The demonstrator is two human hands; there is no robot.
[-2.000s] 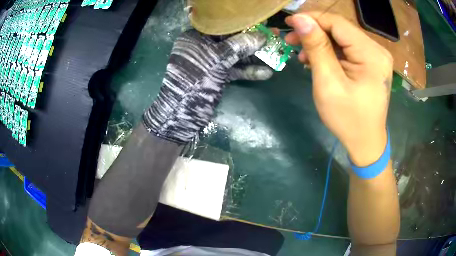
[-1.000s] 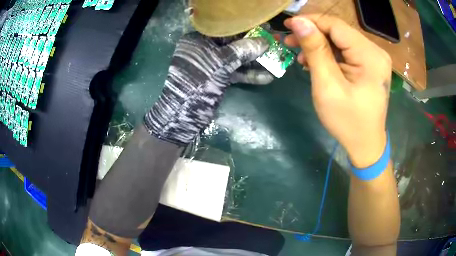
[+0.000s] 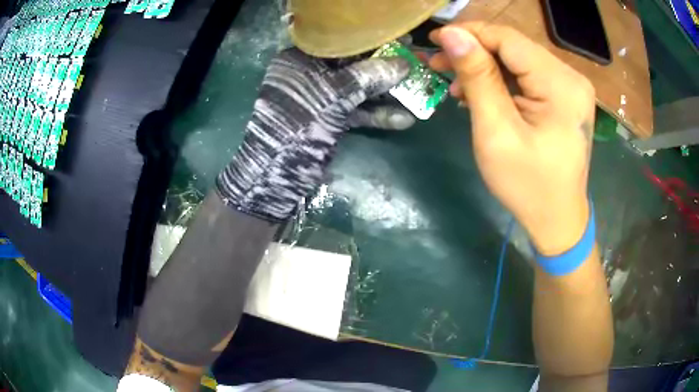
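My left hand [image 3: 306, 122], in a black-and-white mottled knit glove, holds a small green and white circuit board [image 3: 418, 86] between thumb and fingers, below the rim of an amber-brown fume hood [image 3: 360, 27]. My right hand [image 3: 529, 122], bare, with a blue wrist strap [image 3: 569, 251], is at the board's right side. Its thumb and index finger are pinched together; a very thin dark line shows above them, and what the fingertips hold is too small to tell. The hood hides the area above my left fingers.
A black tray [image 3: 92, 138] with rows of green boards is at left. A white pad [image 3: 303, 287] lies by my left forearm. A phone [image 3: 576, 29] lies on a wooden shelf [image 3: 625, 84] at upper right. A red tangle [image 3: 674, 195] is at far right. A blue cord [image 3: 496, 298] hangs from the strap.
The board has tilted and shifted slightly lower than two seconds ago. My right hand has moved slightly left. The red tangle has come into view at right.
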